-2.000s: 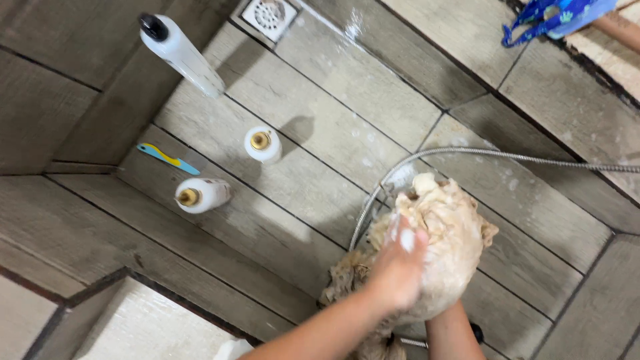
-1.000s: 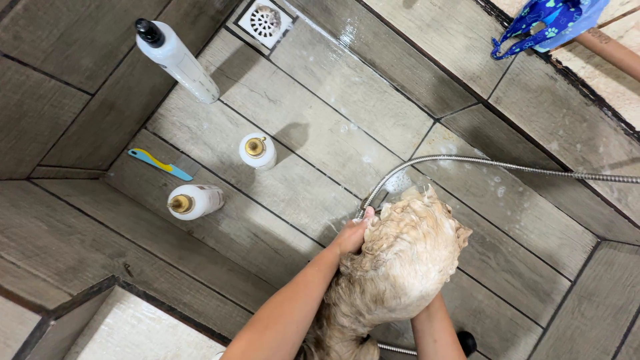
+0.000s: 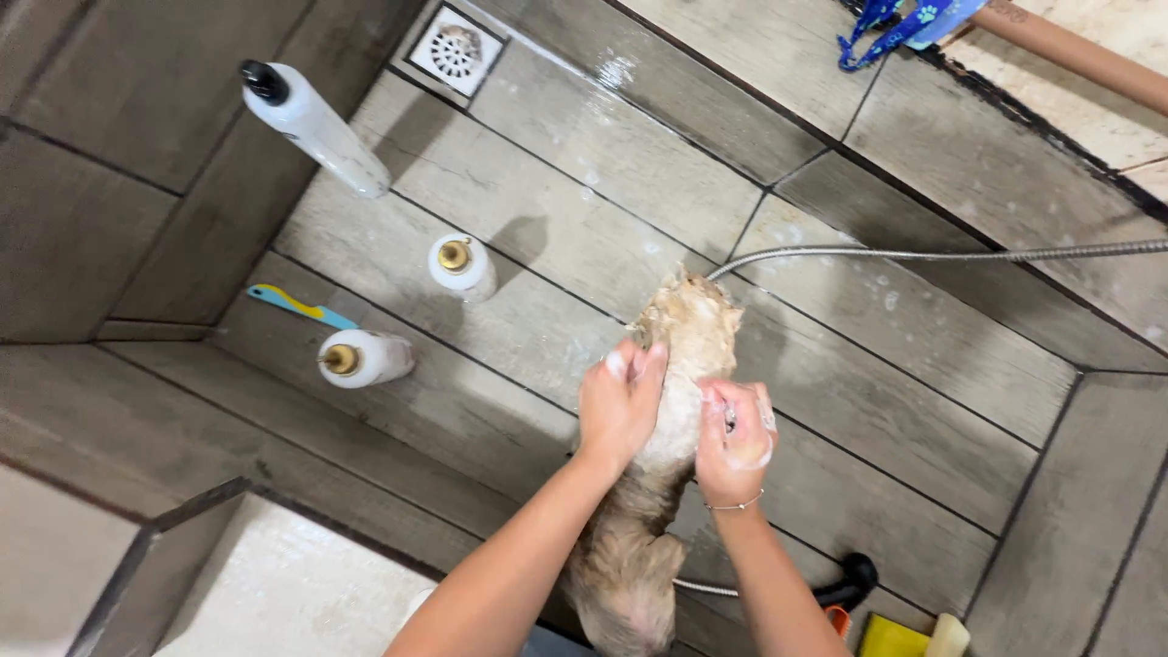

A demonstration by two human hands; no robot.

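A wet, cream-coloured long-haired dog (image 3: 675, 420) stands on the wood-look tile floor, its lathered coat seen from above. My left hand (image 3: 622, 401) is at one side of its body, fingers bent and pinching at the wet fur, with foam on the knuckles. On the other side, my right hand (image 3: 735, 427) has its fingertips drawn together on the fur; foam covers the fingers and a thin bracelet circles the wrist. A metal shower hose (image 3: 821, 250) passes behind the dog's far end and shows again near my right forearm.
A tall white bottle with black cap (image 3: 319, 128) and two white bottles with brass-coloured tops (image 3: 464, 269) (image 3: 370, 359) stand left, beside a blue-and-yellow brush (image 3: 301, 307). A floor drain (image 3: 454, 50) is at the top. A black shower head (image 3: 853, 582) and yellow object (image 3: 894, 637) lie lower right.
Both hands are now on top of the dog's fur, one on each side; a second ago they reached lower around its body. The dog's body has straightened and shifted.
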